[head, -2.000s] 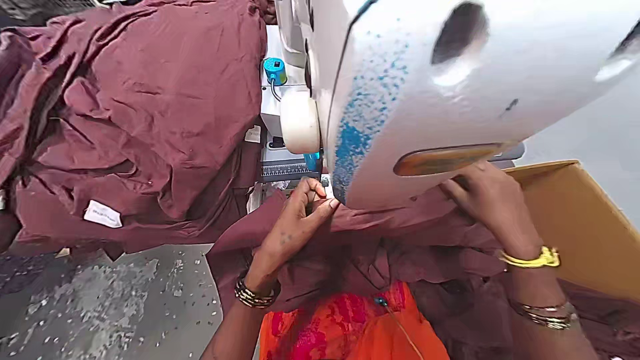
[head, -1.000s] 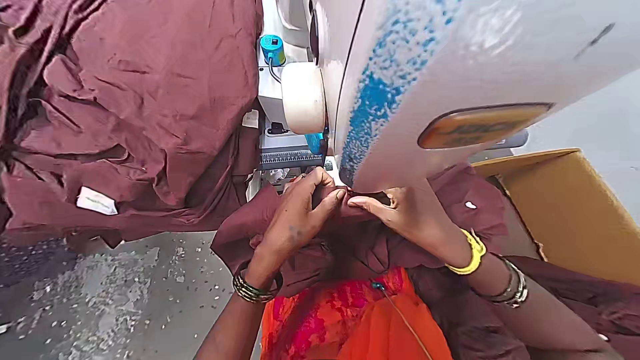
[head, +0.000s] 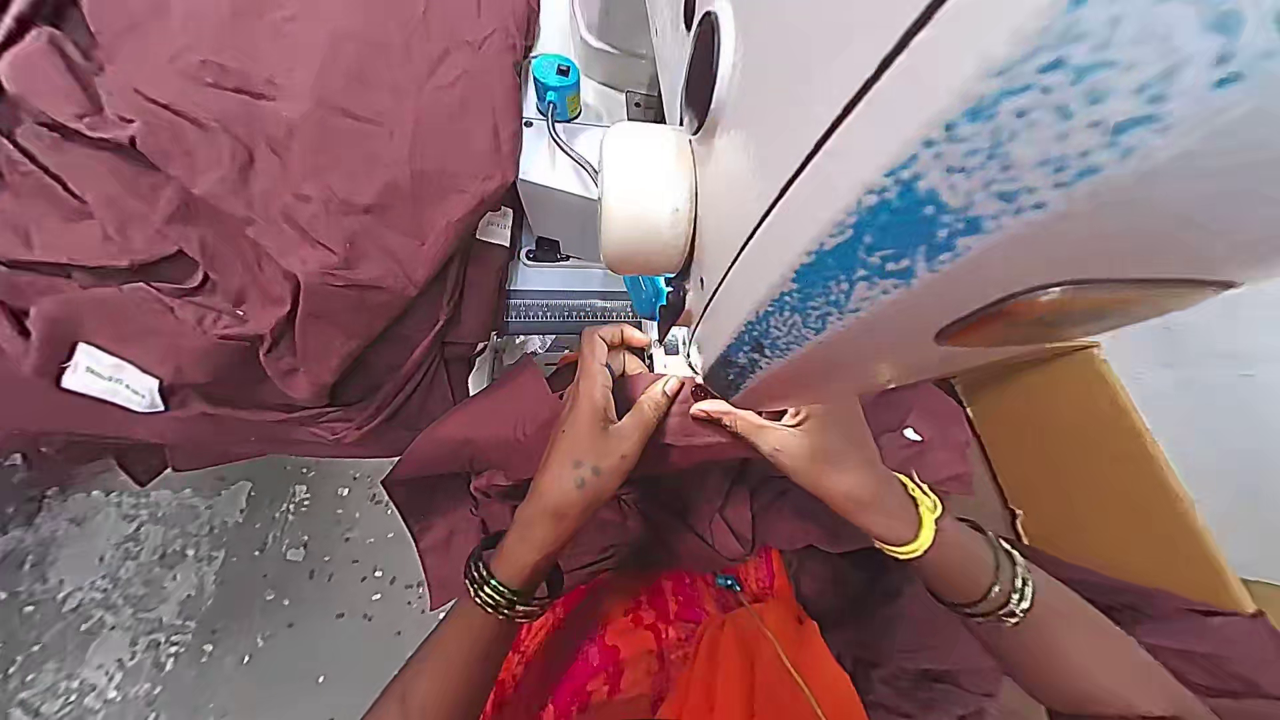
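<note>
A large white and blue sewing machine [head: 860, 210] fills the upper right, with a white round knob [head: 648, 198] on its left side. Just below its presser area, my left hand [head: 600, 430] pinches the edge of a maroon fabric piece [head: 470, 460] between thumb and fingers. My right hand [head: 800, 440] grips the same edge close beside it, thumb and fingers together. The fabric hangs down from both hands over my lap. A ruled metal scale [head: 570, 310] lies behind my left fingertips. The needle itself cannot be made out.
A pile of maroon garments [head: 250, 200] with white labels covers the left side. A cardboard box [head: 1090, 470] stands at the right beneath the machine head, with more maroon cloth near it. A blue cylindrical fitting [head: 556, 88] sits behind the knob. Speckled grey floor [head: 250, 580] shows at lower left.
My right hand has come left from the fabric's right part to the edge beside my left hand. Both hands stay close together there. The view has shifted nearer to the machine.
</note>
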